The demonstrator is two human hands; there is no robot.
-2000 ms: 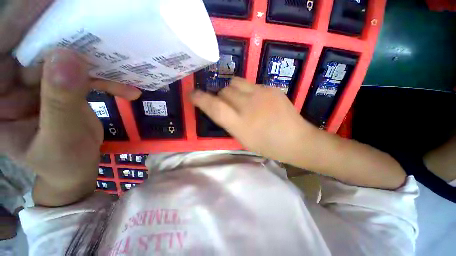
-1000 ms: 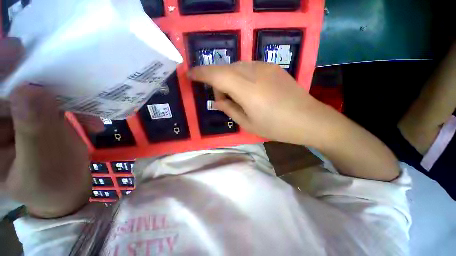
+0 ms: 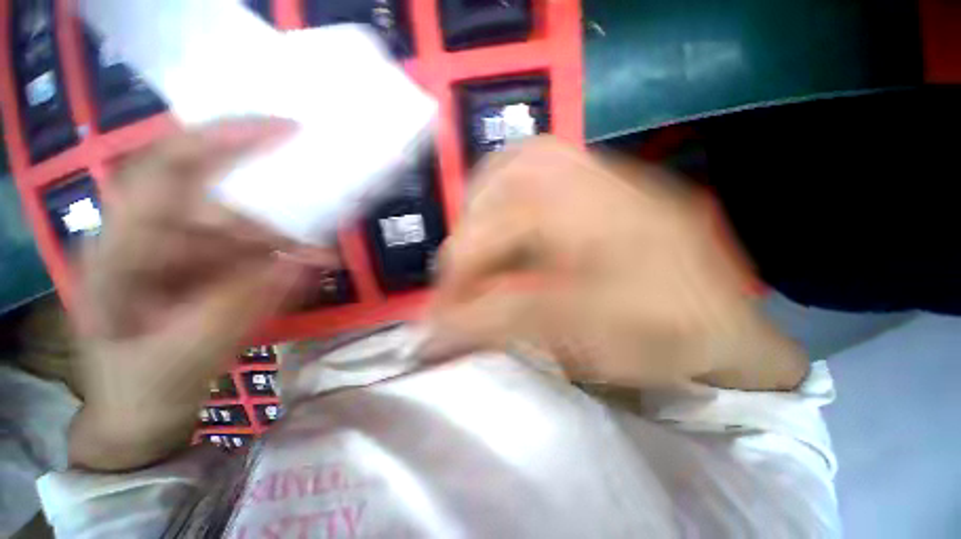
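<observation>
My left hand (image 3: pixel 184 247), blurred, holds a white label strip (image 3: pixel 327 121) that curls over the foam tray and runs off the top left edge. My right hand (image 3: pixel 590 258) is strongly blurred over the tray's right part, fingers curled; whether it holds a label cannot be told. The red-orange foam tray (image 3: pixel 369 316) holds black mobile phones in its pockets. One phone (image 3: pixel 406 237) with a small white label lies between my hands. Another phone (image 3: pixel 506 116) shows above my right hand.
A shiny green bench top (image 3: pixel 717 68) lies right of the tray. A lower tray (image 3: pixel 248 416) with several phones is near the lap. A red object (image 3: pixel 941 40) is at the upper right edge. A dark area lies right of my right hand.
The tray has shifted left in view, showing more green bench. My left hand has come right and the strip has turned its blank side up. My right hand has come nearer to the camera.
</observation>
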